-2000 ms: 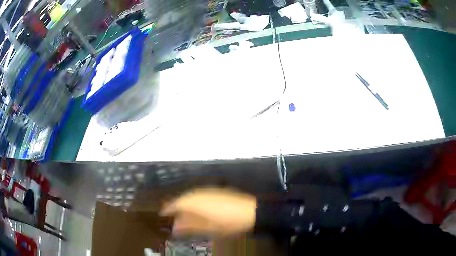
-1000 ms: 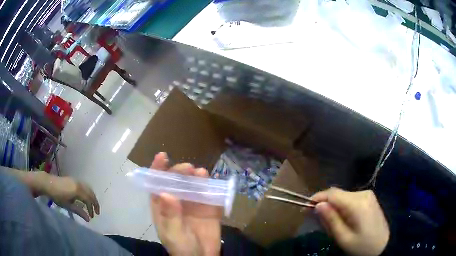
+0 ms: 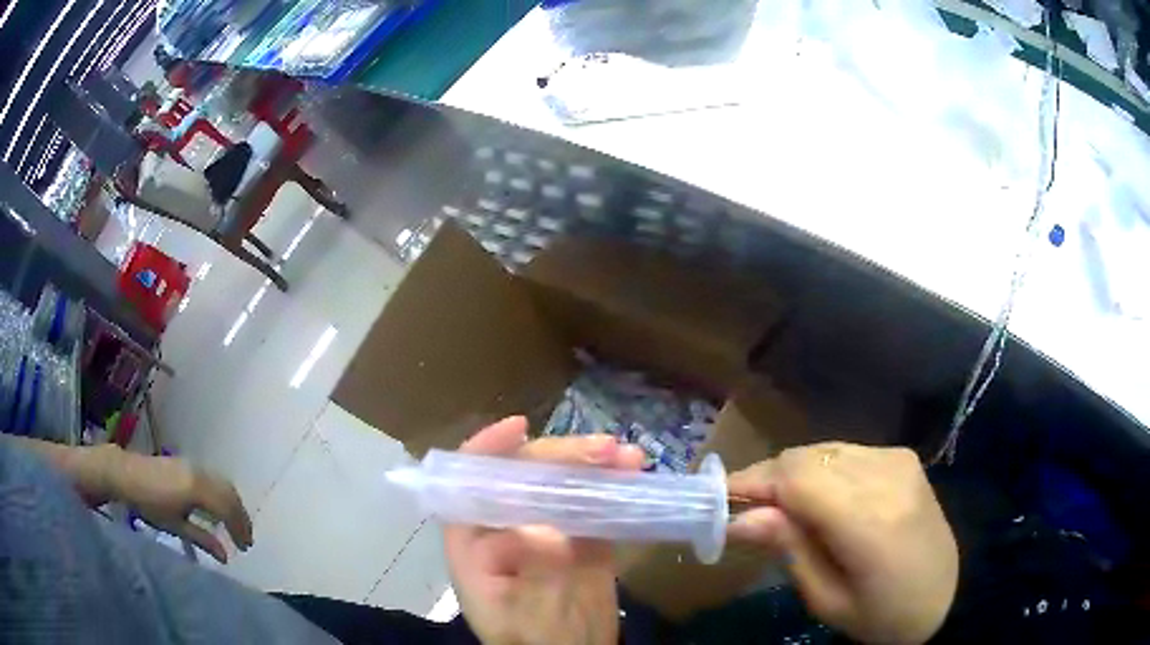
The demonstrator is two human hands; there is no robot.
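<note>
A translucent syringe barrel [image 3: 568, 500] lies across my left hand [image 3: 536, 580], held by its fingers and thumb, nozzle to the left and flanged end to the right. My right hand [image 3: 845, 536] is at the flanged end, its fingertips pinched on the tweezers [image 3: 737, 504]. Only a short bit of the tweezers shows; their tips are at or inside the barrel mouth, and I cannot tell exactly where. Behind the barrel, an open cardboard box [image 3: 460, 340] holds a heap of small labelled syringes [image 3: 631, 413].
The bench with its white sheet [image 3: 807, 139] runs along the upper right, with a cord [image 3: 1009, 296] hanging over its edge. Another person's hand [image 3: 170, 498] and grey sleeve are at the lower left. A chair [image 3: 202, 189] and a red stool [image 3: 154, 285] stand on the tiled floor.
The syringe barrel and my left hand have moved right. The tweezers, fully seen before beside the barrel, now meet its flanged end and are mostly hidden.
</note>
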